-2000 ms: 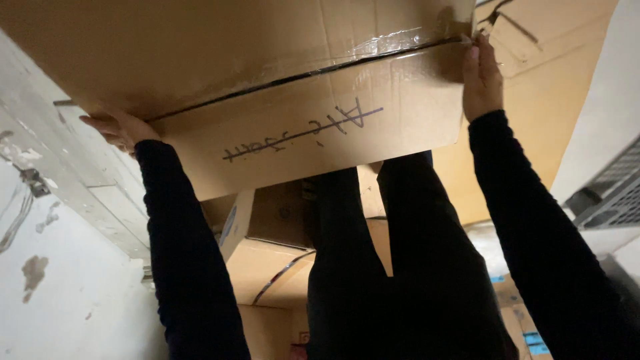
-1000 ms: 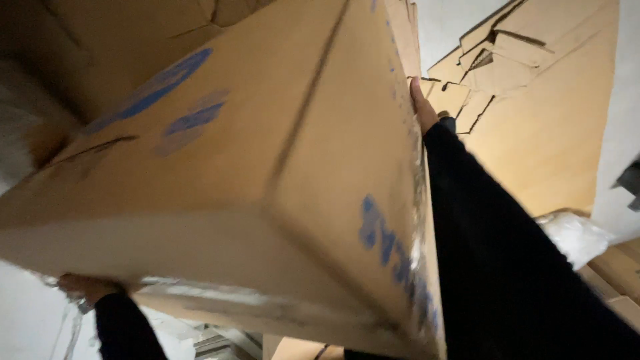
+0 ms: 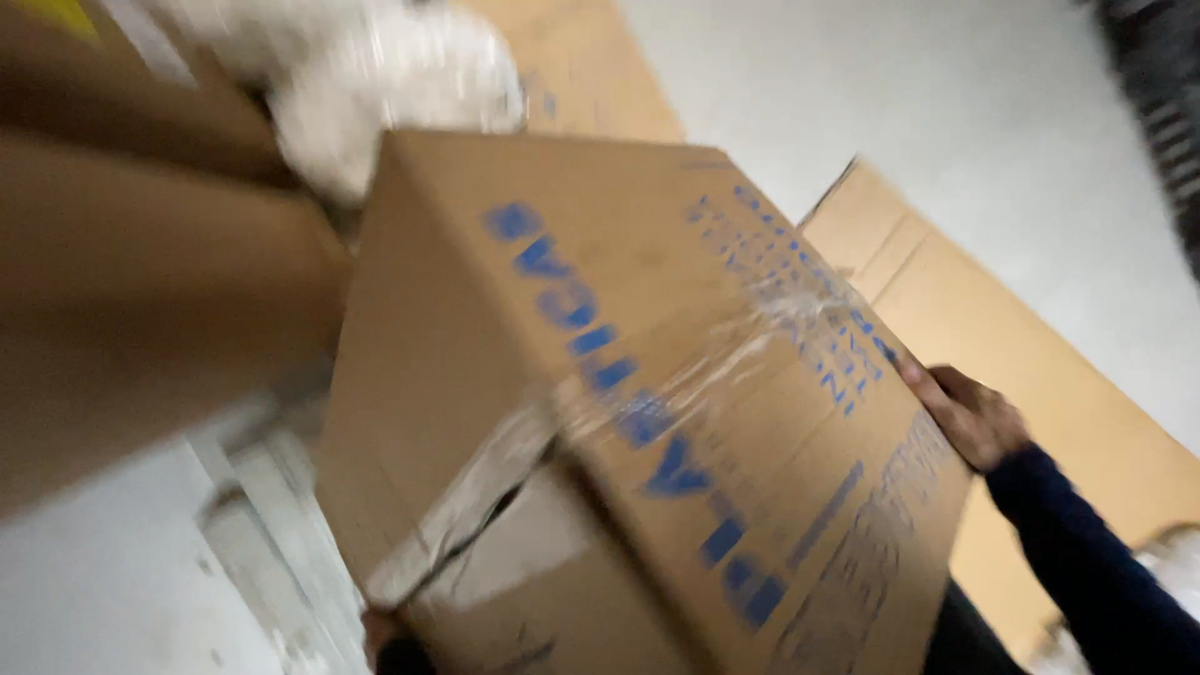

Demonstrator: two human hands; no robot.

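Observation:
A large brown cardboard box with blue printed writing and clear tape fills the middle of the head view, tilted. My right hand grips its right edge, thumb on the printed face and fingers behind. At the lower left corner, near the taped seam, my left hand holds the box; most of that hand is hidden by the box and the dark sleeve. The picture is blurred by motion.
Other cardboard boxes stand at the left. Whitish plastic-wrapped bundles lie at the top. A flat cardboard sheet is behind my right arm, near a pale wall.
The box between my hands has turned, so its blue-printed, taped side now faces the camera. Both hands still hold a box. The view has swung strongly.

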